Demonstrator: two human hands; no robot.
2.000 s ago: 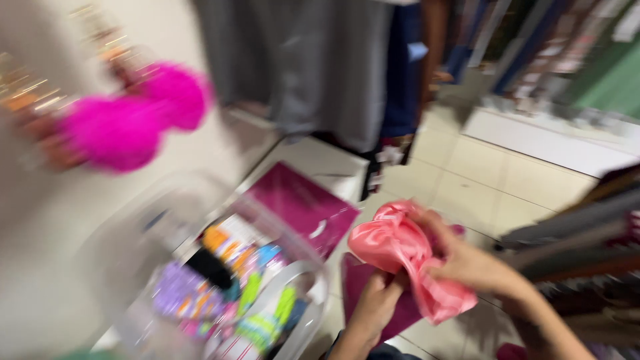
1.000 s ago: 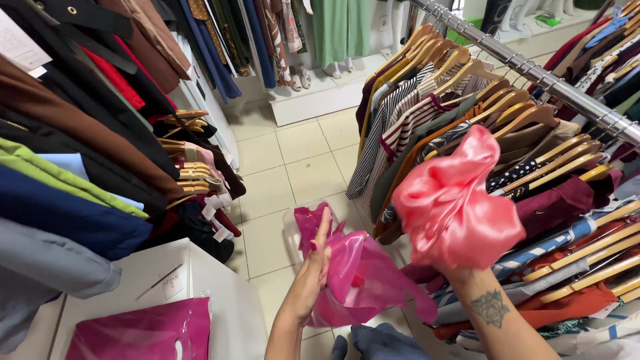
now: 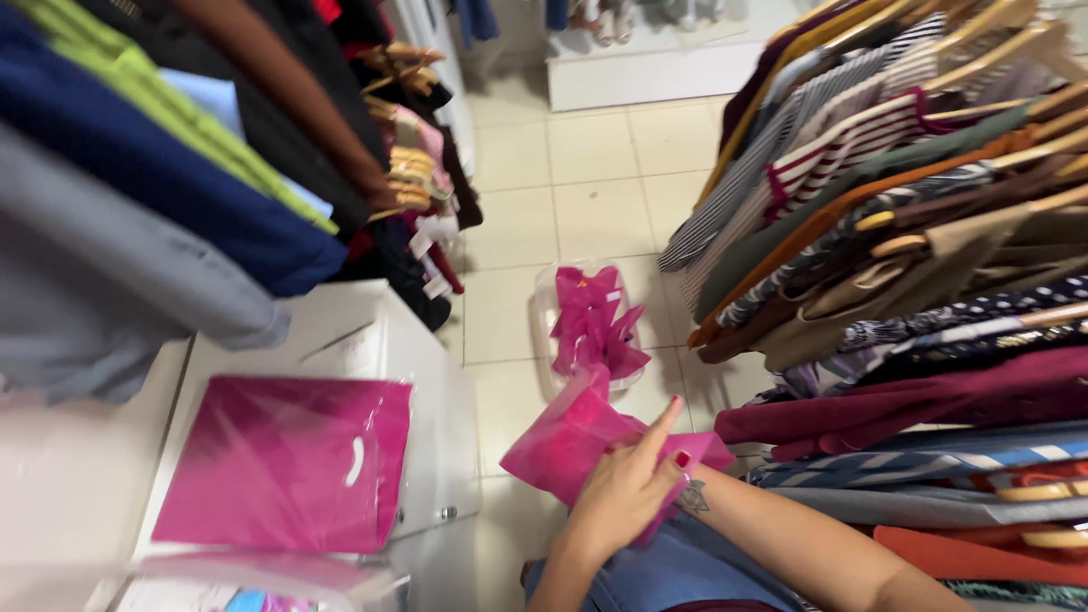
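Observation:
A magenta plastic bag (image 3: 552, 442) is between my hands above my lap, with a pinkish-red bulge showing through its film. My left hand (image 3: 625, 484) grips the near side of the bag, its index finger stretched out. Only the tattooed wrist of my right arm shows; my right hand is hidden in or behind the bag at its opening. Below, on the tiled floor, a clear plastic bin (image 3: 544, 331) holds several crumpled magenta bags (image 3: 595, 319). A flat stack of magenta bags (image 3: 280, 467) in clear film lies on a white cabinet (image 3: 327, 319).
Clothes on wooden hangers (image 3: 850, 212) crowd the right side. More hanging garments (image 3: 195, 161) fill the upper left. A white display plinth (image 3: 654, 81) stands at the back. At the bottom left edge, a clear container (image 3: 246, 586) is partly in view.
The pink satin fabric that my right hand held up in the open is no longer in plain sight; a pinkish-red bulge shows inside the bag. My hands have come together at the bag.

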